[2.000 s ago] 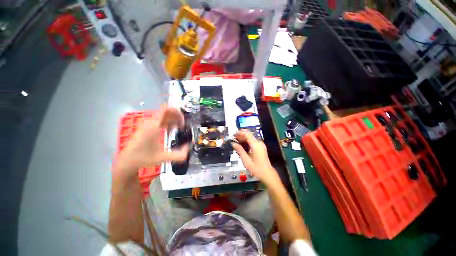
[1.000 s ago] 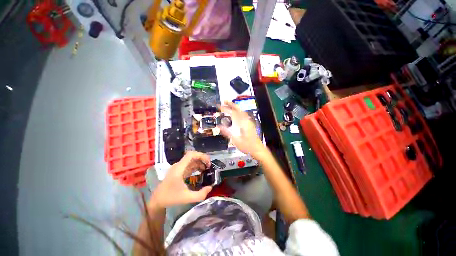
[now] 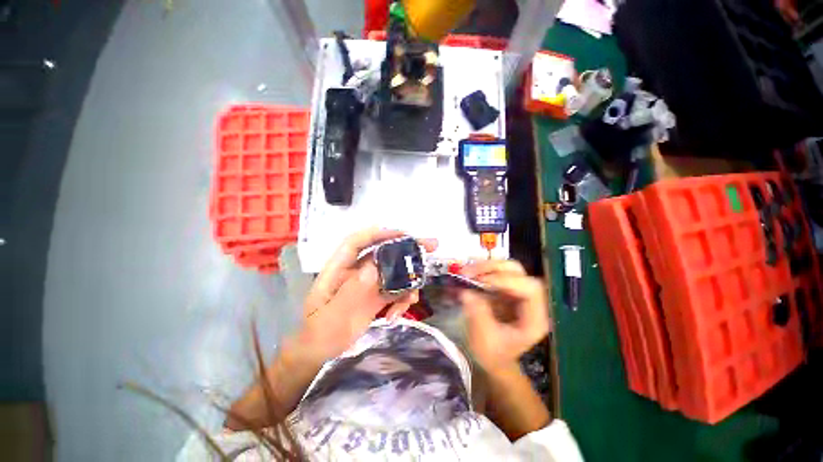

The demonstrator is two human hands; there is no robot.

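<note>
A smartwatch unit (image 3: 400,265) with a dark glossy square face and silver rim is held in my left hand (image 3: 347,287), above the front edge of the white press table (image 3: 388,204). My right hand (image 3: 507,311), slightly blurred, is just right of the watch and holds a thin dark tool (image 3: 466,282) pointing toward it. I cannot tell what the tool is. The press fixture (image 3: 412,108) stands at the back of the table, under the yellow cylinder (image 3: 435,15); its nest shows pale pads.
A handheld tester (image 3: 485,185) with a lit screen lies right on the table. A long black bar (image 3: 341,149) stands left, a black object (image 3: 479,109) back right. Red trays (image 3: 260,171) are at floor left; stacked red trays (image 3: 722,298) and a syringe (image 3: 572,273) lie on the green bench.
The fixture has slid back under the cylinder. My right hand has moved from the fixture to beside the watch and now holds a thin tool. My left hand shows the watch face up. The view has shifted.
</note>
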